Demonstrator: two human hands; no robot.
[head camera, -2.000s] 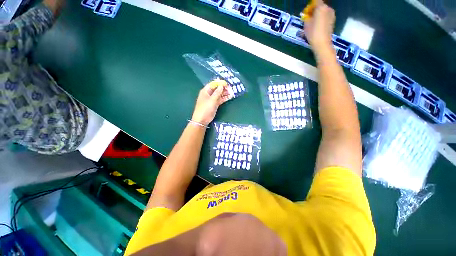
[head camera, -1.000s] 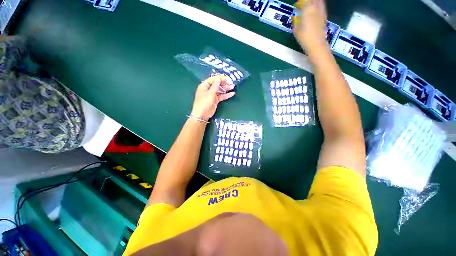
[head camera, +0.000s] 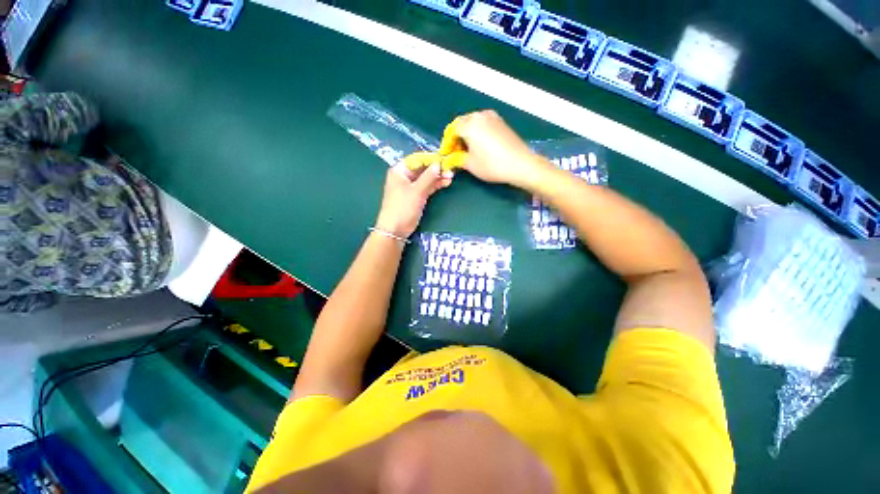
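Observation:
My left hand holds a clear pad sheet that slants up and left from the fingers, with a few white pads showing. My right hand, with yellow finger cots, meets my left fingertips at the sheet; whether it grips a pad is hidden. A second pad sheet lies flat near my body, with rows of white pads. A third sheet lies partly under my right forearm.
Blue-framed units run end to end along the far line behind a white strip. A bagged stack of sheets and crumpled clear film lie at right. A person in patterned clothing is at left.
My right hand has come back from the far line of units to my left hand. The units have shifted along the line. The held sheet is tilted differently.

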